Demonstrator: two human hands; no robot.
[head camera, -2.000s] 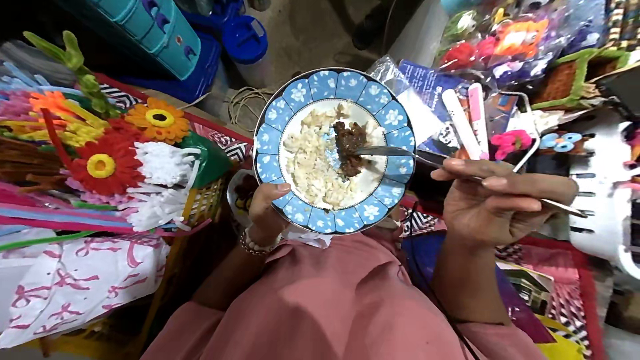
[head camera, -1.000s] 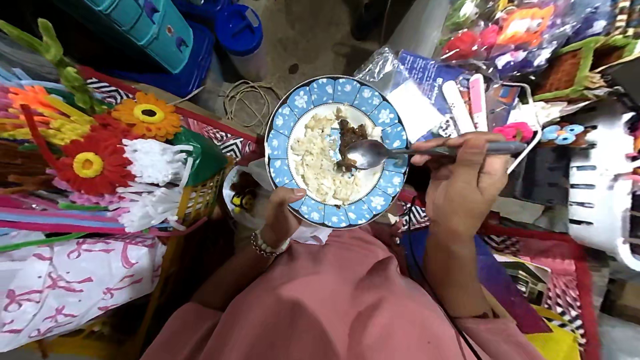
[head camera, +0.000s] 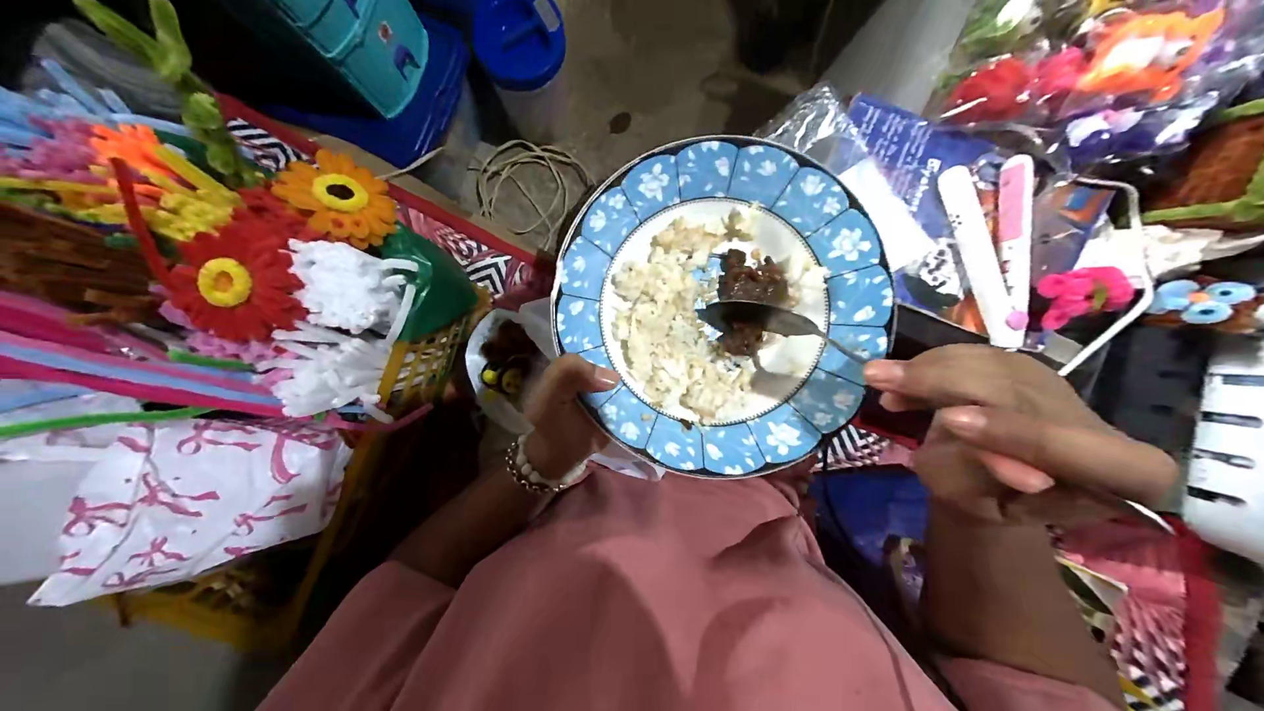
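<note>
A plate with a blue floral rim (head camera: 851, 242) is held above my lap. White rice (head camera: 657, 326) covers its left and lower part, and a dark brown saucy food (head camera: 755, 281) lies right of the middle. My left hand (head camera: 568, 415) grips the plate's lower left edge, thumb on the rim, the other fingers hidden beneath. My right hand (head camera: 1027, 430) holds a metal spoon (head camera: 765, 318) by its handle at the right. The spoon's bowl rests over the brown food, near the edge of the rice.
Pipe-cleaner flowers (head camera: 237, 281) and a yellow plastic basket (head camera: 425, 370) stand at left. Coiled cord (head camera: 533, 188) lies on the floor. Two white-and-pink pens or sticks (head camera: 978, 252), plastic-wrapped craft pieces (head camera: 1096, 79) and a white plastic rack (head camera: 1224, 434) are at right.
The spoon's bowl, nearer the rice and turned hollow up one second ago, now lies tilted over the brown food. My right hand has turned and lowered. My left hand still holds the plate.
</note>
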